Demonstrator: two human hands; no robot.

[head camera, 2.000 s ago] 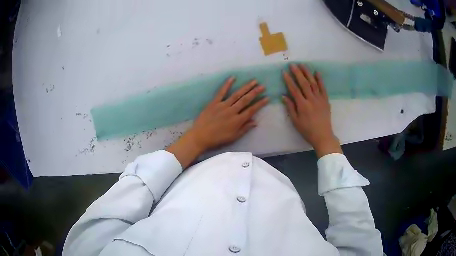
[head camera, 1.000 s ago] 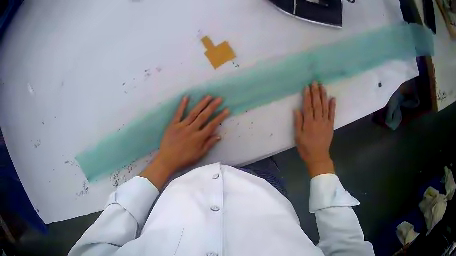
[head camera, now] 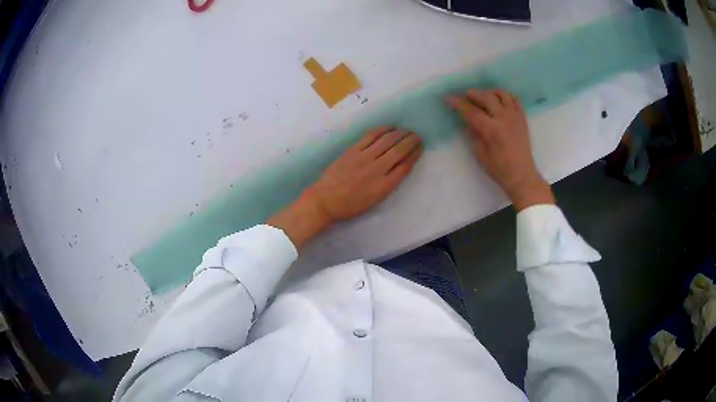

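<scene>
A long sheer sea-green fabric strip [head camera: 235, 206] lies slantwise along the white-covered table, from lower left to upper right, with its right end over the table's edge. My left hand [head camera: 369, 173] lies palm down across the strip near its middle. My right hand [head camera: 500, 141] is on the strip a little further right, its fingers bent and fingertips down on the fabric. Whether it pinches the fabric cannot be told. A mustard-yellow flat piece with a narrow tab [head camera: 336, 85] lies beyond the strip.
The iron [head camera: 491, 8] stands at the far edge of the view, cut off by it. A red loop [head camera: 201, 3] shows at the top left. The white table cover [head camera: 133, 133] has dark marks. Greenish fabric [head camera: 640, 153] hangs below the table's right end. Pale cloths [head camera: 666, 349] lie at the lower right.
My left hand has moved right along the strip, towards my right hand. My right hand has moved from the strip's near edge onto it, and its fingers have bent. The red loop has come into view.
</scene>
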